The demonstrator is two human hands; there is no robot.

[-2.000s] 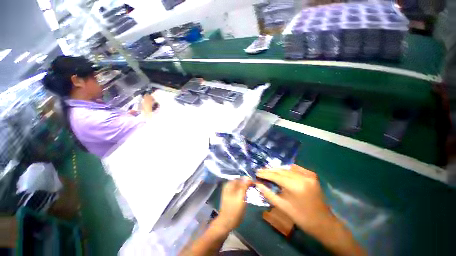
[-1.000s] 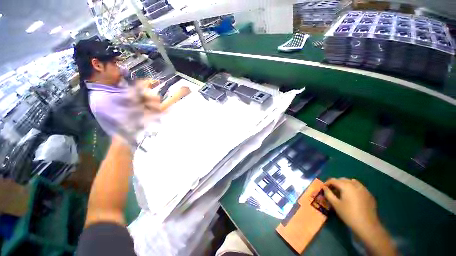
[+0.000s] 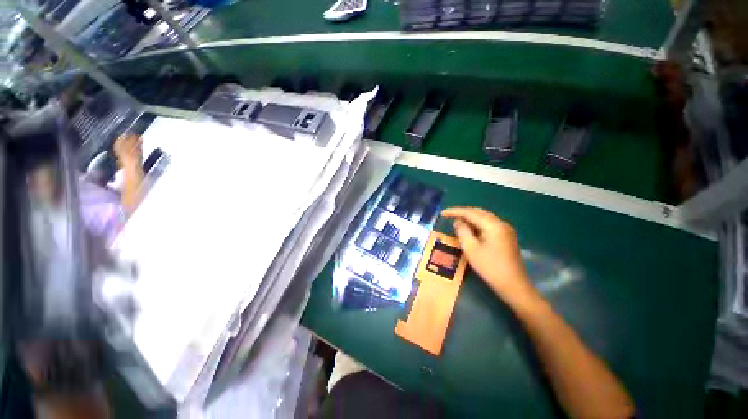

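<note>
The flat orange jig (image 3: 431, 307) lies on the green bench, with a dark-edged cutout near its upper end. A glossy die-cut sheet (image 3: 385, 237) with dark rectangles lies against its left side. My right hand (image 3: 490, 250) is at the jig's upper right edge, forefinger and thumb a little apart, with nothing visible in it. At the far left, a long dark housing (image 3: 37, 237) is upright, very near the camera and motion-blurred. My left hand (image 3: 66, 389), also blurred and partly cut off, is closed around its lower end.
White interleaf sheets (image 3: 221, 204) cover stacked trays left of the sheet, with grey housings (image 3: 295, 121) at their back edge. Spaced housings (image 3: 500, 131) lie on the conveyor beyond the pale rail (image 3: 533, 182). A person's hand (image 3: 129, 155) is at far left. Wrinkled clear film lies right of the jig.
My left arm, stretched toward the stack before, now shows as a hand with a housing at far left. My right hand has moved off the cutout to the jig's edge. The view has turned right.
</note>
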